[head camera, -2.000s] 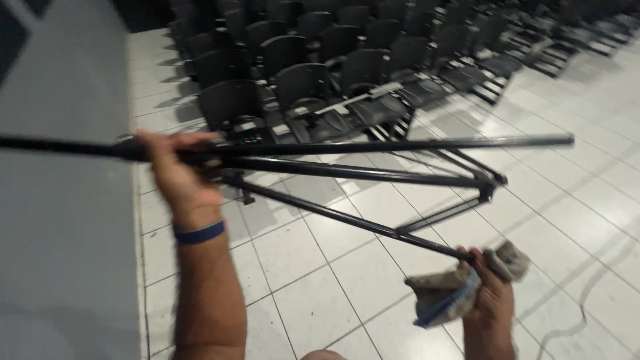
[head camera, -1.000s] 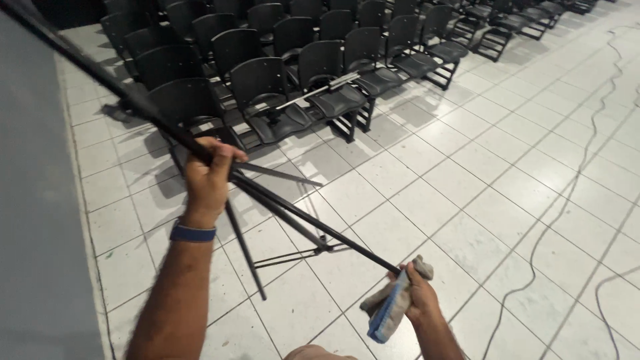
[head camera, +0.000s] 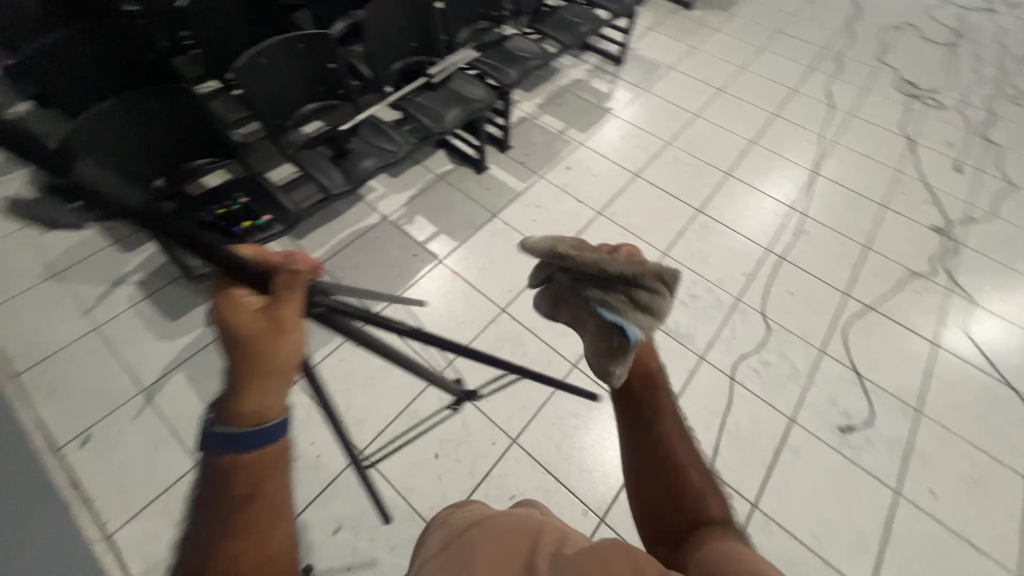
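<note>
A black metal tripod stand slants from the upper left down to the middle, its legs partly spread and its upper end blurred. My left hand, with a blue band on the wrist, is closed around its shaft above the legs. To the right, apart from the leg ends, my right hand holds a crumpled grey-brown cloth with a light blue edge. The cloth hides most of that hand's fingers.
Rows of black chairs fill the upper left. A pale rod lies across some seats, and small coloured items rest on a near one. Cables trail over the white tiled floor at right. A grey wall edges the lower left.
My right hand with the cloth has come off the stand's leg, where it was a second ago. The stand has tilted from nearly level to a steeper slant, still in my left hand.
</note>
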